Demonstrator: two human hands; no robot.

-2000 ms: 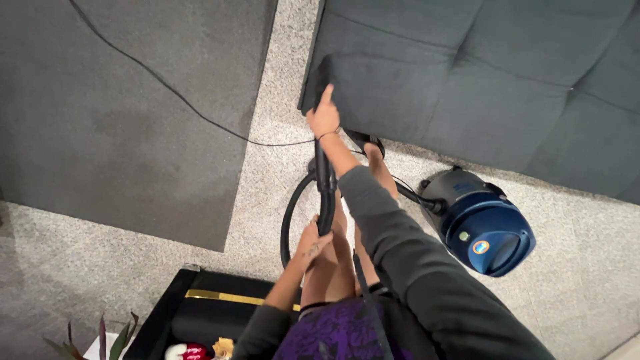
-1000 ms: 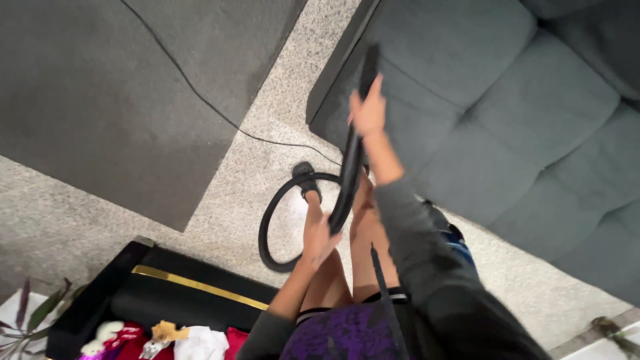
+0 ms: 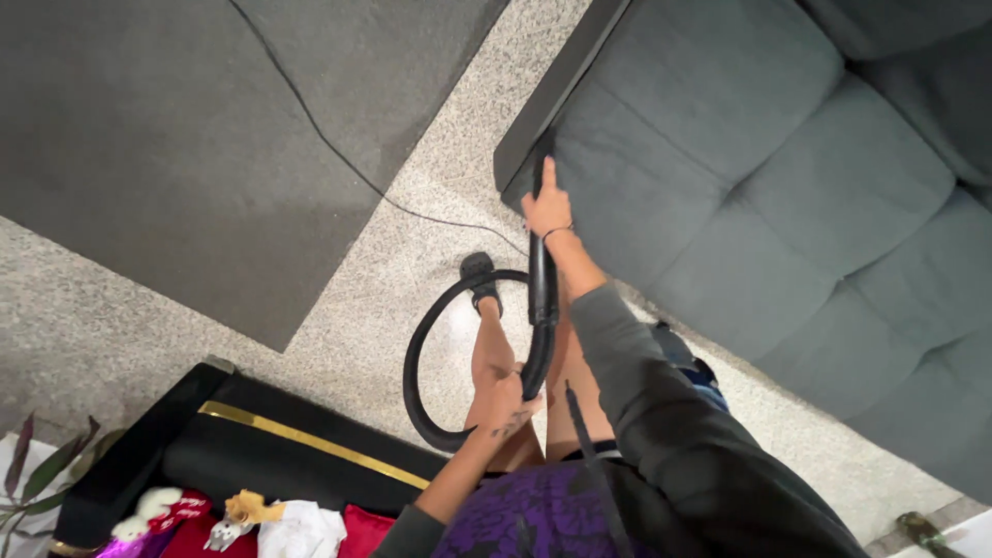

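Observation:
My right hand (image 3: pixel 549 205) grips the black vacuum cleaner tube (image 3: pixel 542 287), its index finger stretched along it toward the nozzle end. That end rests on the grey tufted sofa seat (image 3: pixel 744 163) by its left edge. Lower down, my left hand (image 3: pixel 508 399) is closed around the bent handle part near the black hose (image 3: pixel 415 372), which loops to the left over my shoe. Behind my right sleeve, only a small part of the blue vacuum cleaner body (image 3: pixel 705 380) shows.
A thin black cable (image 3: pixel 333 147) crosses the dark grey rug (image 3: pixel 194 170) and the speckled floor (image 3: pixel 364 294). At lower left stands a black bench with a gold strip (image 3: pixel 310 440), holding plush toys (image 3: pixel 159 508) and cloths. Plant leaves (image 3: pixel 46 473) are beside it.
The view has turned, so the sofa sits more slanted. The tube's end has moved to the sofa's left edge. The vacuum body, in full sight two seconds ago, is now mostly behind my arm.

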